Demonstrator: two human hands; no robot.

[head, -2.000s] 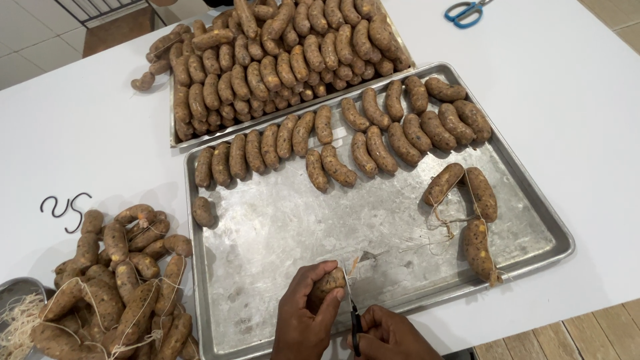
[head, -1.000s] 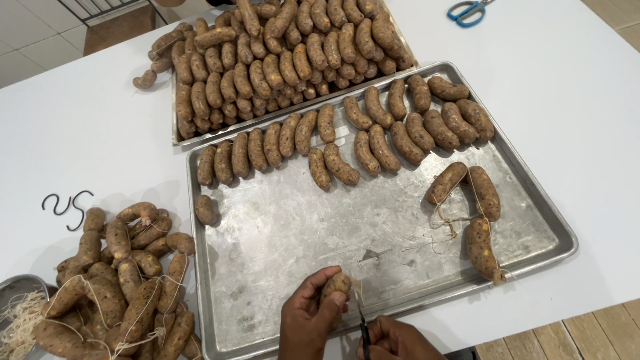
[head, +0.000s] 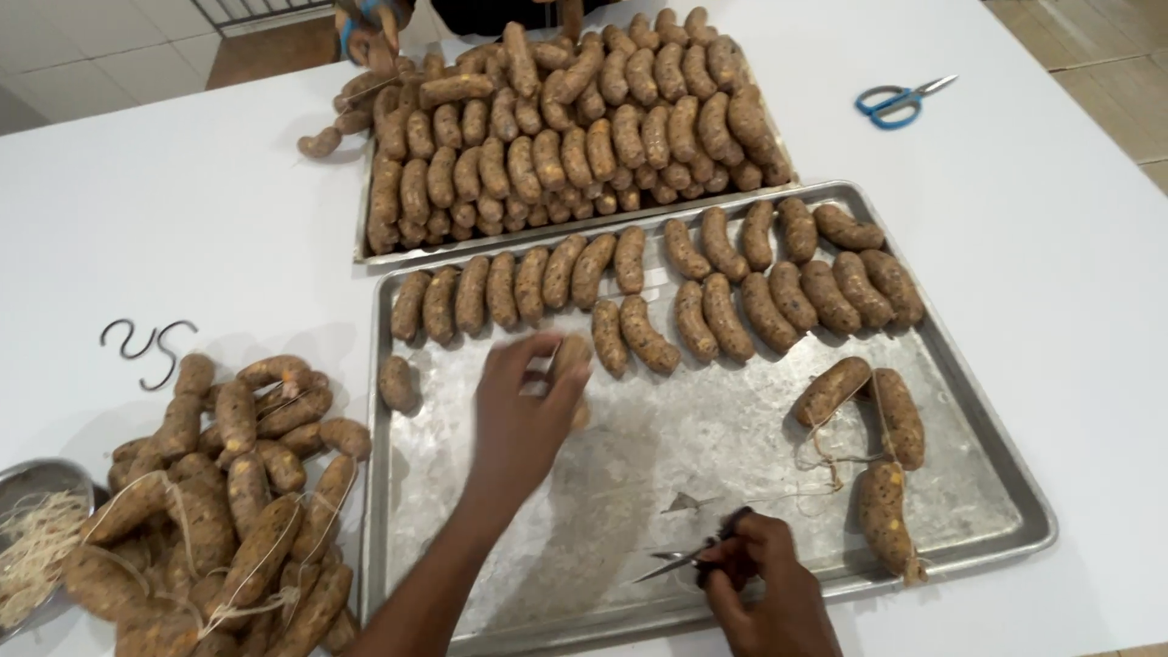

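My left hand [head: 525, 401] grips a sausage [head: 572, 365] above the metal sheet tray [head: 584, 538], just below the rows of sausages lying there. Low over the tray, my right hand [head: 766, 575] holds black-handled scissors [head: 680, 558], blades slightly apart and pointing left. Three sausages joined by string, one of them this sausage [head: 883, 520], lie at the tray's right side. A short sausage [head: 398, 383] rests by the left edge. Left of the tray, a heap of string-tied sausages [head: 235, 415] lies on the white table.
Behind stands a second tray [head: 474, 245] piled with sausages. Blue-handled scissors [head: 892, 105] lie at the back right, two metal S-hooks [head: 164, 356] at the left. A bowl of string [head: 46, 474] sits at the left edge. Another person's hand [head: 370, 36] holds blue-handled scissors beyond the pile.
My left hand has moved from the tray's near edge up toward the rows, with the sausage in it. The scissors in my right hand have come away from that sausage.
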